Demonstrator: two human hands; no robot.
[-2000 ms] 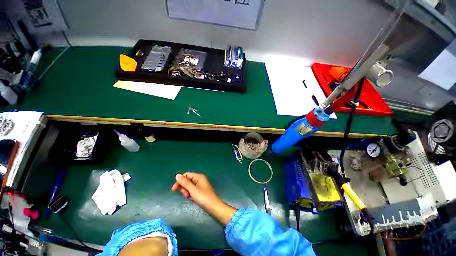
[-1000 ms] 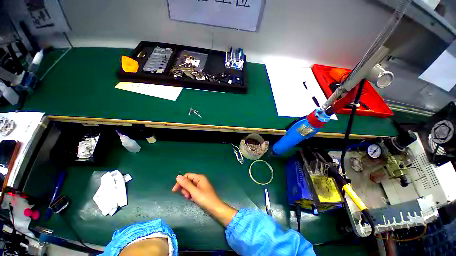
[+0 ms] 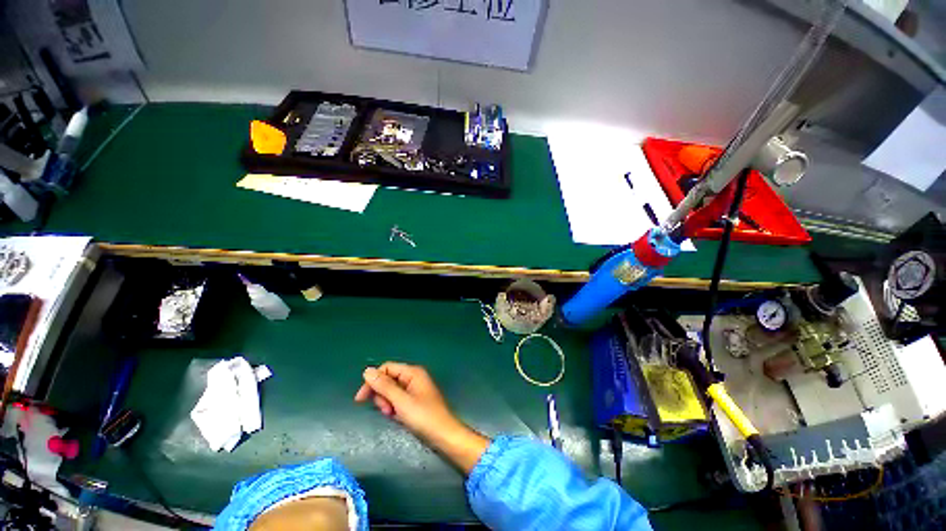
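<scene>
My right hand (image 3: 407, 399), bare, with a blue sleeve, is over the green mat at the centre, with thumb and forefinger pinched together; a faint thin speck shows just above the fingertips, and I cannot tell if they hold anything. Of my left arm only the blue sleeve and a bit of bare skin show at the bottom edge; the left hand is cut off. A crumpled white wipe (image 3: 228, 402) lies on the mat (image 3: 311, 342) left of my right hand. A thin pale pointed tool (image 3: 554, 420) lies right of it.
A pale ring (image 3: 539, 360) and round pot (image 3: 524, 306) stand right of my hand. A blue electric screwdriver (image 3: 612, 285) hangs near the blue soldering unit (image 3: 619, 384). A dropper bottle (image 3: 267, 301) and black box (image 3: 145, 311) are left. A black parts tray (image 3: 441, 182) sits on the shelf.
The view has tilted slightly, so the wall sign shows more. My right hand keeps nearly the same place and pinched pose.
</scene>
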